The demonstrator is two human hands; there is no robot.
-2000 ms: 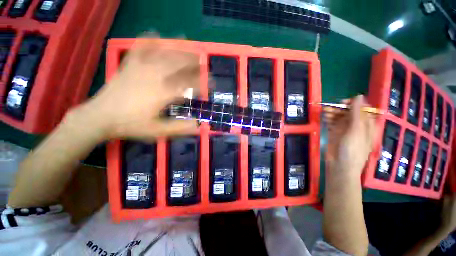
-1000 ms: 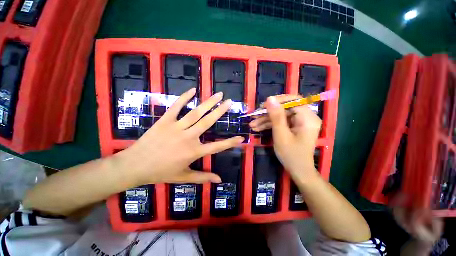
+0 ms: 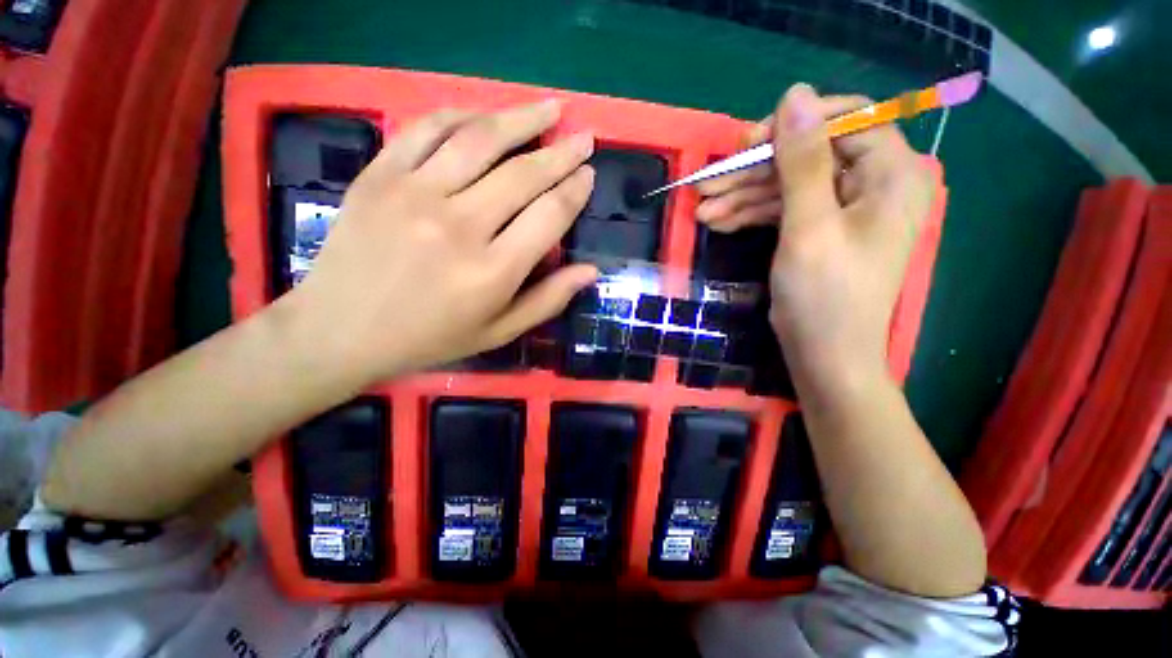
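A red-orange foam tray (image 3: pixel 405 401) holds two rows of black phones, backs up. My right hand (image 3: pixel 842 219) grips the pointed tweezers (image 3: pixel 887 112) like a pen. The silver tip is at the upper part of a phone (image 3: pixel 621 212) in the back row. A clear carrier sheet with black adhesive squares (image 3: pixel 656 321) lies across the back-row phones. My left hand (image 3: pixel 456 231) is spread flat, palm down, over the sheet's left part and the phones there, and hides them. Whether a piece is on the tip cannot be told.
Stacked red-orange trays (image 3: pixel 122 206) stand at the left. More trays (image 3: pixel 1073 399) stand at the right, with phones in one. A long black gridded sheet (image 3: pixel 900 26) lies on the green mat (image 3: pixel 514 45) beyond the tray. A pale belt edge curves at the upper right.
The tweezers have moved from the carrier sheet up to the top of a back-row phone. My left hand has shifted up slightly. The view has moved closer, and the person's hand at the lower right is gone.
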